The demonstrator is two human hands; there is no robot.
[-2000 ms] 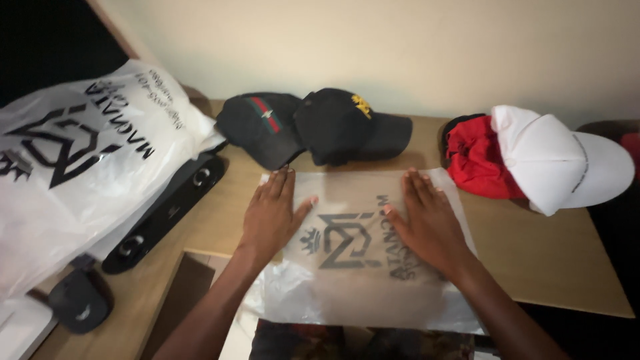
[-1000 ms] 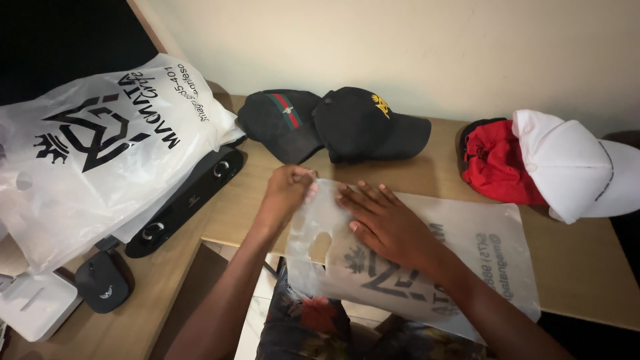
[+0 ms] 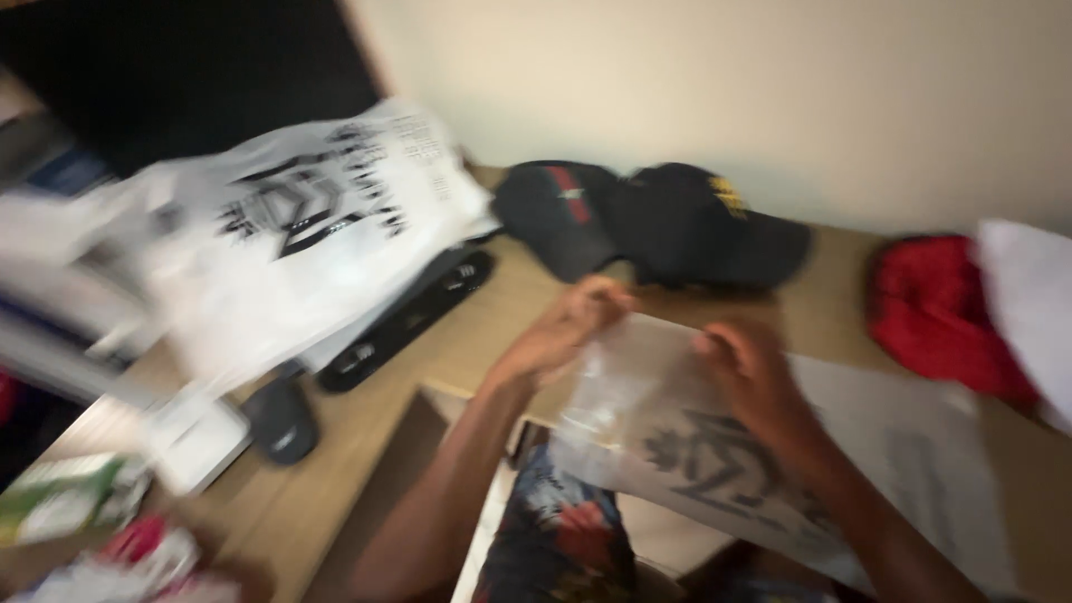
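Note:
A translucent plastic bag (image 3: 888, 419) with dark printing lies at the desk's front edge, its near side hanging over my lap. My left hand (image 3: 578, 322) pinches the bag's upper left corner. Above the bag's upper edge is my right hand (image 3: 745, 360), its fingers curled; blur hides whether they grip the plastic. Just behind my hands sit a black cap with a red stripe (image 3: 557, 218) and a black cap with a yellow emblem (image 3: 712, 230), side by side. To the right are a red cap (image 3: 946, 314) and a white cap (image 3: 1030, 310), touching.
A full white printed plastic bag (image 3: 335, 226) rests on the left of the wooden desk (image 3: 335, 444), beside a long black bar-shaped device (image 3: 410, 322). Nearer are a black mouse (image 3: 282, 420), a white box (image 3: 197, 440) and a green packet (image 3: 71, 498). A dark screen (image 3: 193, 67) stands behind.
Both hands lay flat on the bag two seconds ago. The left then took its corner, and the right hand has since lifted and curled its fingers. The view has swung left.

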